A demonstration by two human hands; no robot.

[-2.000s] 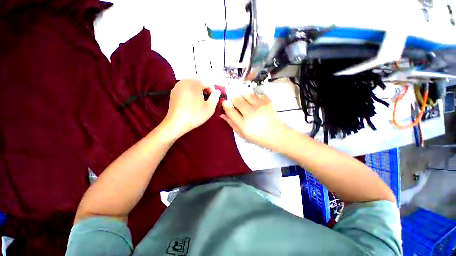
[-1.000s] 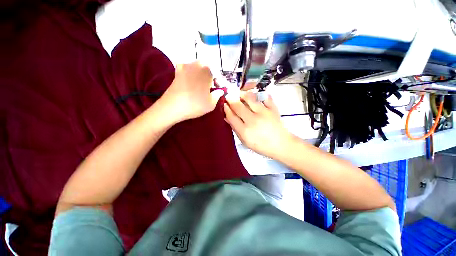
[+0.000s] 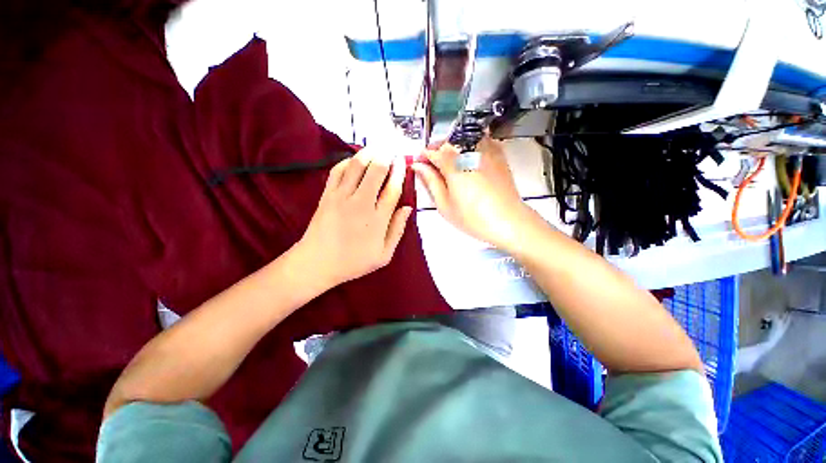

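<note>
A large dark red knit garment piece (image 3: 272,208) lies over the left of the table and reaches the needle area. A single black strip (image 3: 272,168) lies across it, running toward my left hand. My left hand (image 3: 360,212) lies flat on the cloth, fingers spread and pointing at the needle area. My right hand (image 3: 466,190) is right of the needle area, its thumb and fingertips pinching the small red cloth edge (image 3: 414,159). The sewing machine head (image 3: 634,45), white with a blue stripe, stands above my hands. Glare hides the cloth under the needle.
A bunch of black strips (image 3: 625,185) hangs right of my right hand. An orange loop (image 3: 738,203) and thin tools (image 3: 776,235) are at the right table end. Blue baskets (image 3: 779,425) stand below right. The white table's front edge (image 3: 507,288) runs near my body.
My left hand was bunched at the cloth edge and is now flattened, fingers spread on the cloth. My right fingertips have drawn in close to the edge by the needle.
</note>
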